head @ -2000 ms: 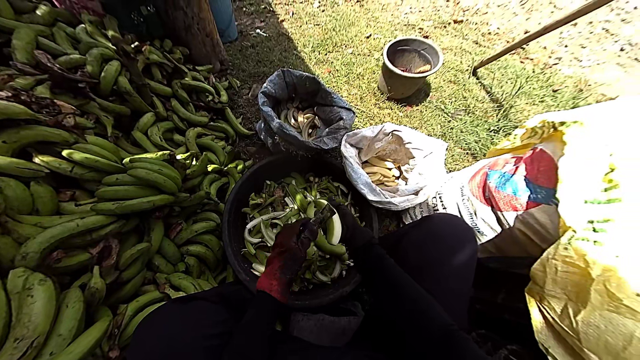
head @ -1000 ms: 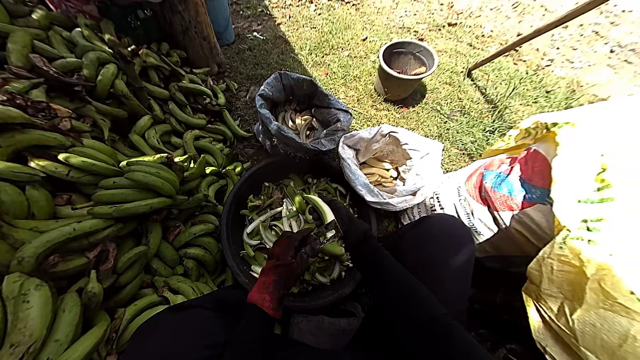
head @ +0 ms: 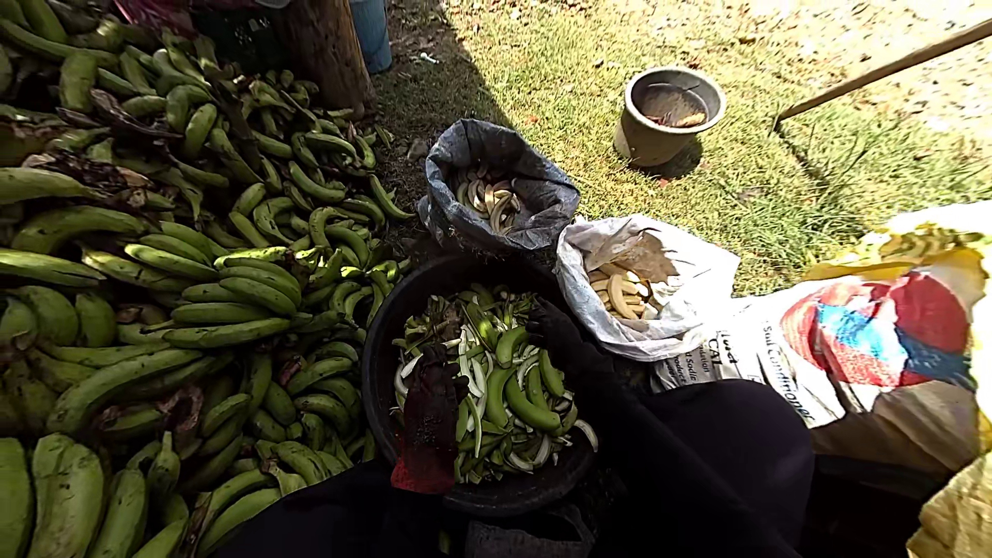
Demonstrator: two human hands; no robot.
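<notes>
A black round tub between my legs holds green bananas, strips of green peel and leafy scraps. My left hand, in a dark glove with a red cuff, lies over the left part of the tub; its fingers are dark against the peels, and whether it grips anything is unclear. My right hand, in a black glove, is at the tub's upper right rim beside a green banana. Its fingers are in deep shadow, so a hold cannot be made out.
A big heap of green bananas fills the left. Beyond the tub, a dark sack and a white sack hold peeled bananas. A grey bucket stands on the grass. Printed and yellow sacks lie right; a wooden post stands behind.
The partly peeled banana held up between my hands one second ago no longer shows there. My hands have moved apart, the right one up toward the tub's far right rim. Whole green bananas now show in the tub.
</notes>
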